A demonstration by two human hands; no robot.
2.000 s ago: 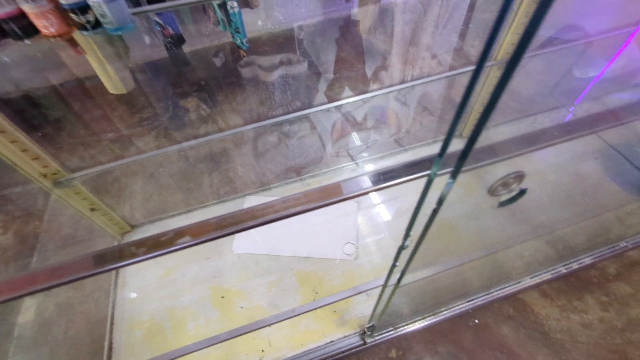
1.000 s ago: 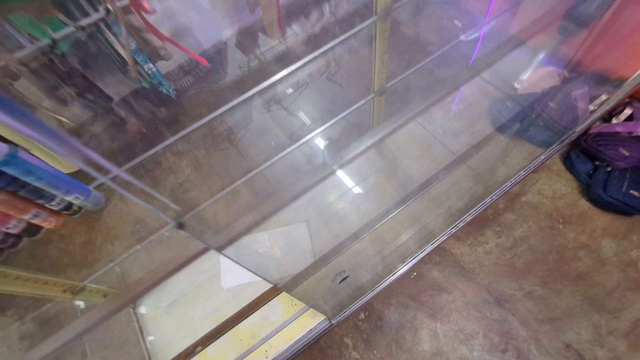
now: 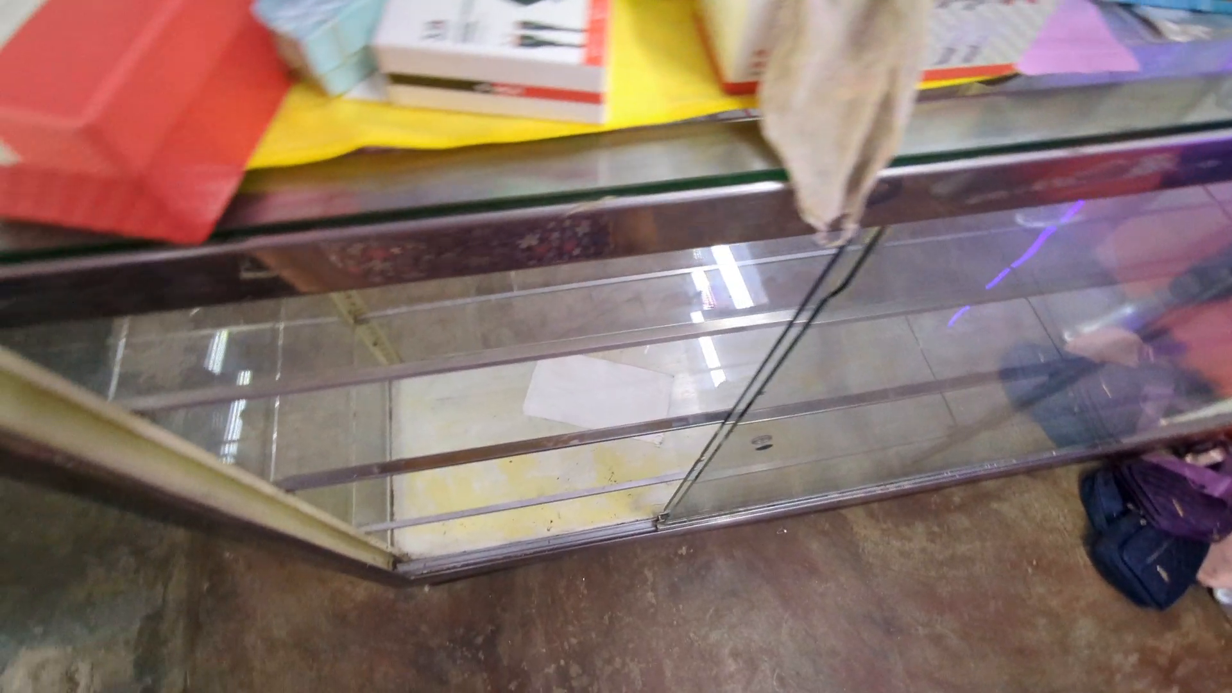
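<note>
Neither of my hands shows in the head view. A glass display case with a metal frame [image 3: 433, 242] fills the middle. Its sliding glass doors [image 3: 770, 385] overlap, with their edges running diagonally right of centre. Through the front, a white sheet [image 3: 597, 393] lies on the yellow-stained white bottom panel [image 3: 520, 491]. A beige cloth [image 3: 842, 115] hangs over the top edge of the case, its lower tip in front of the upper ends of the door edges.
On the case top are a red box [image 3: 144, 106], a white and red box [image 3: 491, 58] and yellow material [image 3: 664, 58]. Dark blue and purple bags [image 3: 1150, 520] rest on the brown floor [image 3: 712, 616] at the right.
The view has shifted a lot; the case top with its boxes and the hanging cloth is now in sight, while the bottles and hanging items at upper left are out of view.
</note>
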